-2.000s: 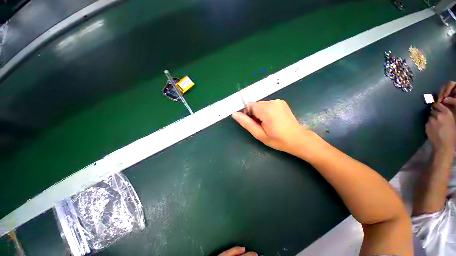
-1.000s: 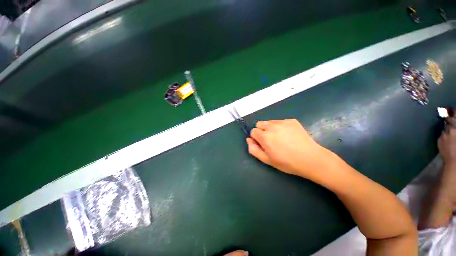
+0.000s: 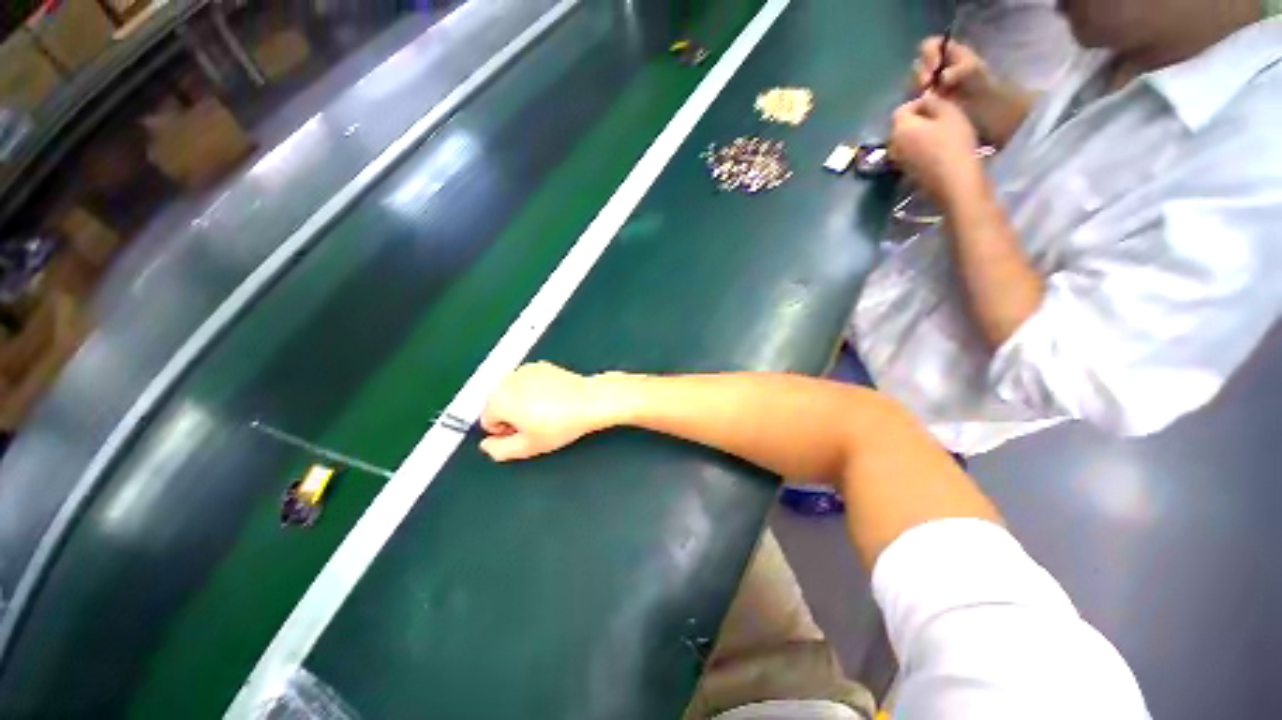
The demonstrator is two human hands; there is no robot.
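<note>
My right hand [image 3: 541, 411] rests at the inner edge of the whitish rail [image 3: 574, 273], closed around dark tweezers [image 3: 456, 422] whose points reach over the rail. An electronic unit [image 3: 297, 502], dark with a yellow-white block [image 3: 314, 484], lies on the green belt beyond the rail, apart from the hand. A thin pale rod [image 3: 326, 450] lies across the belt beside the unit and reaches the rail. My left hand is out of the picture.
A neighbouring worker in a white shirt [image 3: 1125, 253] sits at the right, holding a dark tool [image 3: 945, 63] near a dark unit with a white block [image 3: 841, 156]. Small metallic parts [image 3: 749, 165] and cream parts [image 3: 785, 104] lie on the bench. A clear bag [image 3: 302, 699] shows at the bottom edge.
The view has turned toward the right, showing more of the neighbour. My right hand still holds the tweezers by the rail. The left fingertips at the bottom edge have left the picture.
</note>
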